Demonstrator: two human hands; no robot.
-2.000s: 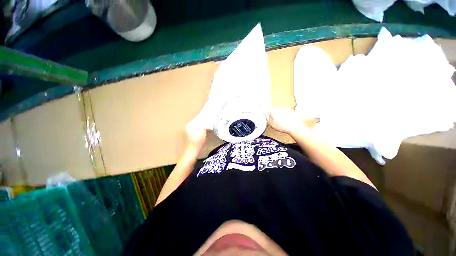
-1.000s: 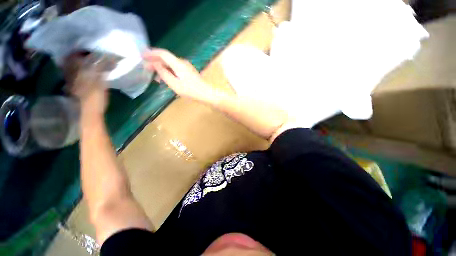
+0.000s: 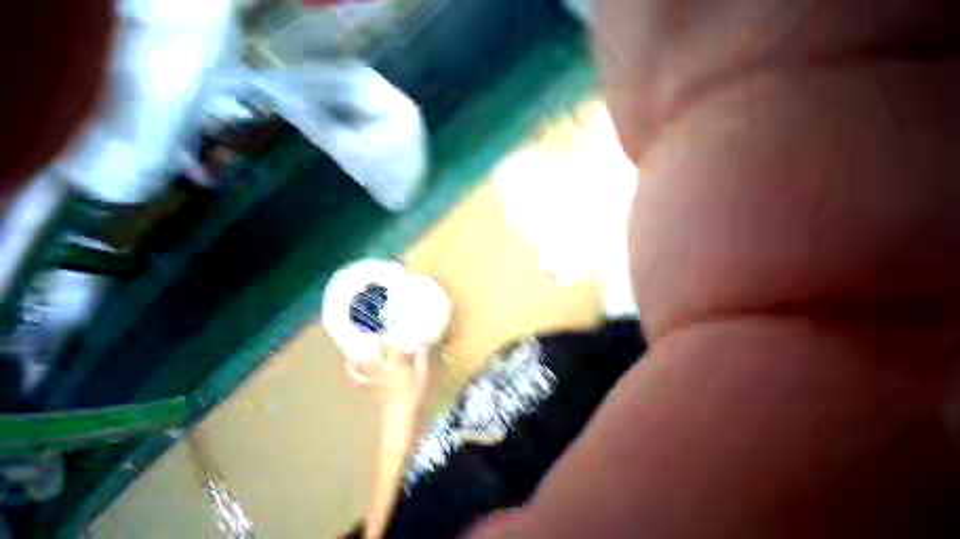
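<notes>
An appliance unit (image 3: 419, 311) with a white round end and a dark centre is over the cardboard-covered bench (image 3: 279, 447), near the belt's edge. My left hand (image 3: 387, 368) is closed on its near side. My right hand (image 3: 800, 263) is very close to the camera, blurred, and fills the right side; its fingertips and any grip cannot be made out. The white bag stack (image 3: 568, 200) is overexposed and partly hidden behind it.
A white bagged shape (image 3: 384, 137) is over the dark green conveyor belt (image 3: 247, 253). Other blurred white items lie at the upper left. A green bar (image 3: 95, 423) juts in at the left. A dark reddish blur covers the top left corner.
The white bag is no longer in my hands. My left hand has moved back over the bench with a unit in it. My right hand has come up close to the camera.
</notes>
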